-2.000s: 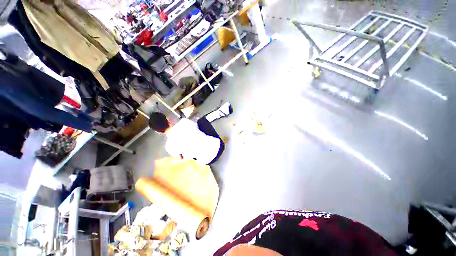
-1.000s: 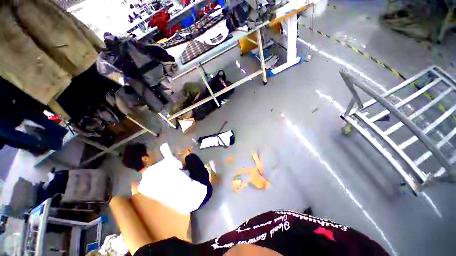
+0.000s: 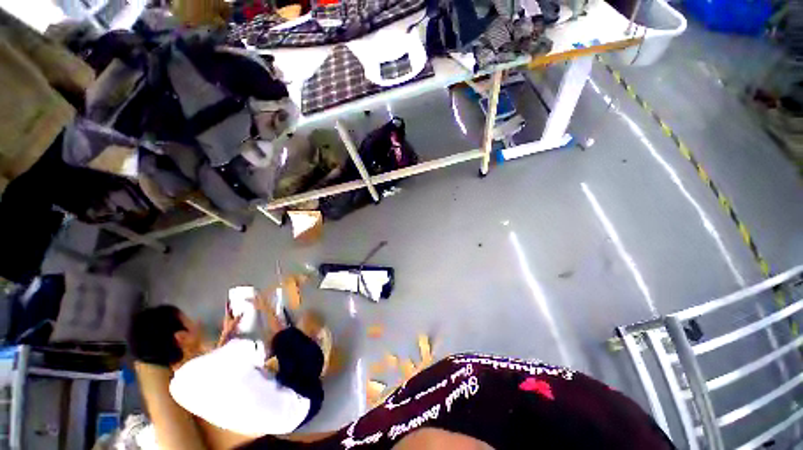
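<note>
Neither of my hands is in view; only my dark printed top shows at the bottom edge. Ahead is a long white table (image 3: 374, 98). A plaid piece (image 3: 335, 81) lies flat on it, with a white template (image 3: 384, 44) beside it; plaid shows through the template's opening. More dark plaid cloth (image 3: 308, 28) lies behind them. Small-check pieces (image 3: 515, 33) are heaped to the right of the template. A large heap of black-and-grey garment pieces (image 3: 198, 114) hangs over the table's left part.
A coworker in a white top (image 3: 242, 387) crouches at lower left beside a kraft paper roll (image 3: 163, 409). Brown scraps (image 3: 405, 362) lie on the floor. A metal trolley (image 3: 731, 356) stands at right. A dark bag (image 3: 387, 148) lies under the table. Yellow-black tape (image 3: 704, 176) crosses the floor.
The view has moved closer to the table, so the plaid pieces and template look larger. The coworker and paper roll sit further left and lower. The trolley is now cut off at the right edge.
</note>
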